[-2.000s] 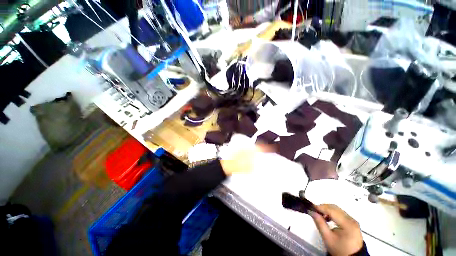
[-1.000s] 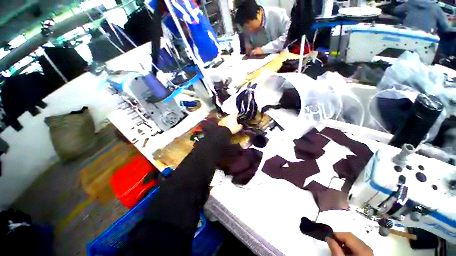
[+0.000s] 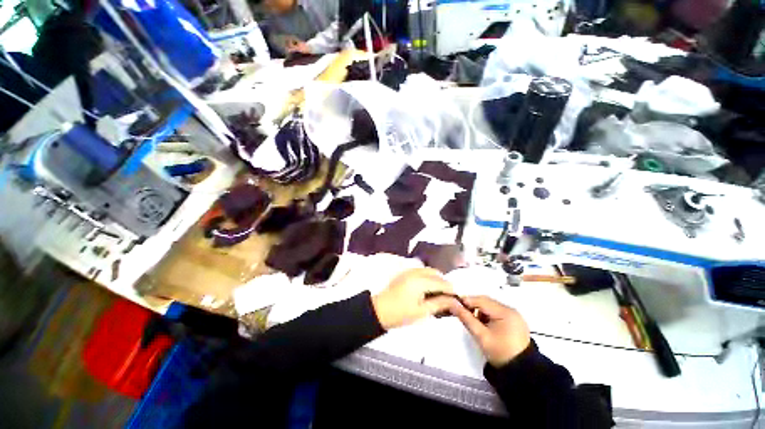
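My left hand (image 3: 413, 297) and my right hand (image 3: 496, 328) meet over the white machine table's front part, left of the sewing machine head (image 3: 587, 218). Between their fingertips they hold a small dark fabric piece (image 3: 444, 298), mostly hidden by the fingers. Other dark maroon cut pieces (image 3: 384, 235) lie flat and overlapping behind my hands. A bunched pile of dark pieces (image 3: 304, 245) lies to the left, on the edge of the brown wooden surface.
A black-handled tool (image 3: 650, 327) and yellow-orange handles (image 3: 631, 323) lie under the machine arm. A black cylinder (image 3: 541, 117) stands behind the head. Striped pieces (image 3: 294, 151) lie back left. Another machine (image 3: 126, 180) is at left, a red crate (image 3: 117, 348) below. A person sits behind.
My left hand has come back from the striped bundle at the far left and joined my right hand at the small piece. The view has turned right, showing more of the machine.
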